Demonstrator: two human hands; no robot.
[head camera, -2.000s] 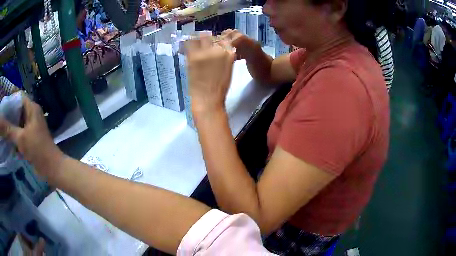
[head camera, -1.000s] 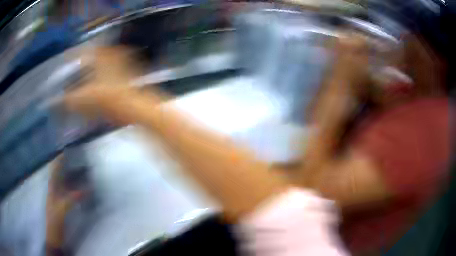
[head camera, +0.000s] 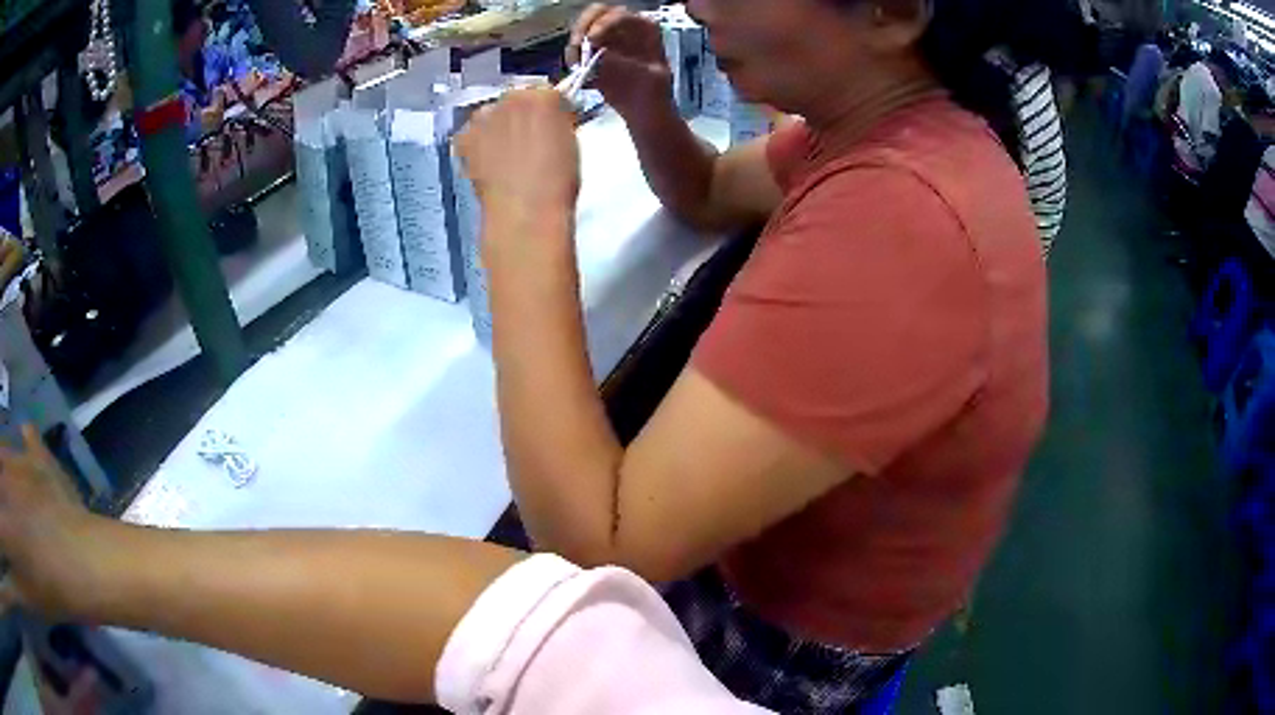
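My right hand (head camera: 42, 524) reaches from a pink sleeve to the left edge, where its fingertips are partly cut off. It is over or against pale grey-blue retail boxes; whether it grips anything is unclear. One box (head camera: 84, 657) with a dark picture shows below my wrist. A small skin-coloured patch at the bottom left corner may be part of my left hand (head camera: 70, 691), mostly hidden. Another box (head camera: 35, 377) stands at the left edge above my right hand. A coiled white cable (head camera: 227, 458) lies on the white table covering (head camera: 343, 405).
A person in a red shirt (head camera: 881, 307) sits close on the right, both hands raised with a thin white item (head camera: 580, 70). Upright printed boxes (head camera: 420, 210) stand in front of them, flaps up. A green post (head camera: 189, 210) stands at the left behind the bench edge.
My right hand has moved down at the left edge; the whitish item it held two seconds ago is no longer visible in it. The view swung and came back; the neighbour's hands now show a white item.
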